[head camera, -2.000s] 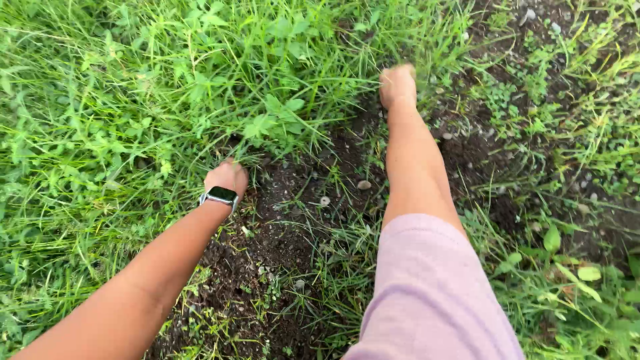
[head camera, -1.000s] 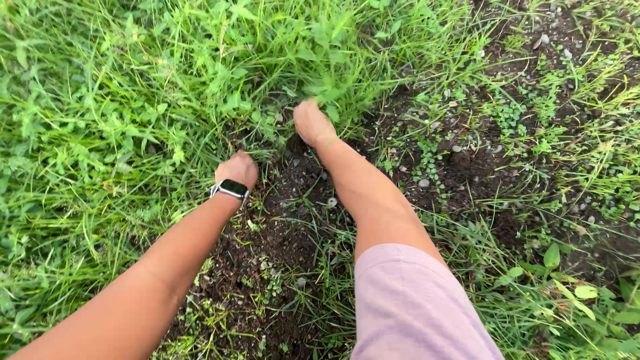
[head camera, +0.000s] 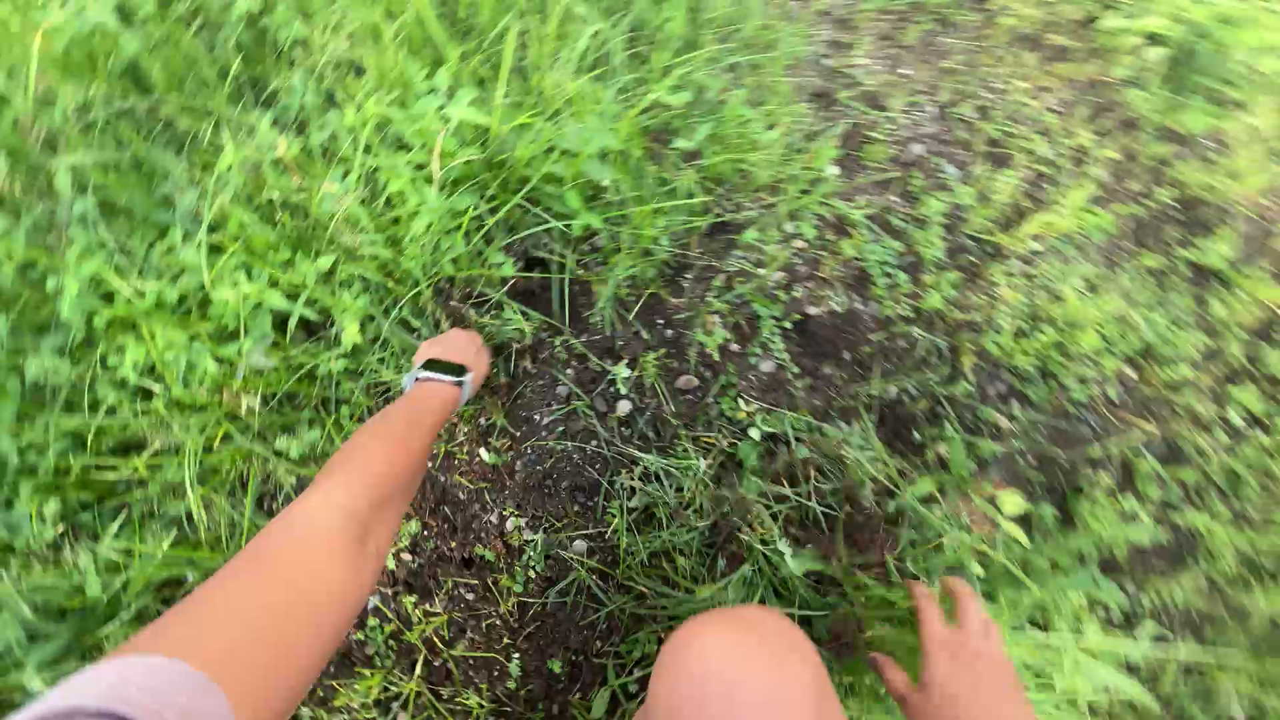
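Note:
My left hand (head camera: 458, 352), with a smartwatch (head camera: 442, 371) on its wrist, is down at the edge of the tall grass (head camera: 480, 160), beside dark soil (head camera: 540, 440). Its fingertips are hidden, so what it holds cannot be told. My right hand (head camera: 945, 640) is at the lower right with its fingers spread, over green grass and leaves. Nothing shows between those fingers. Loose, flattened grass blades (head camera: 720, 500) lie on the soil between the two hands.
My bare knee (head camera: 745, 665) rises at the bottom middle. Small stones (head camera: 686, 382) dot the soil. Low leafy weeds (head camera: 930, 250) grow to the right, and dense grass and weeds fill the left side.
My right hand has moved from the grass near my left hand down to the lower right, and its fingers have spread. My knee has come into view.

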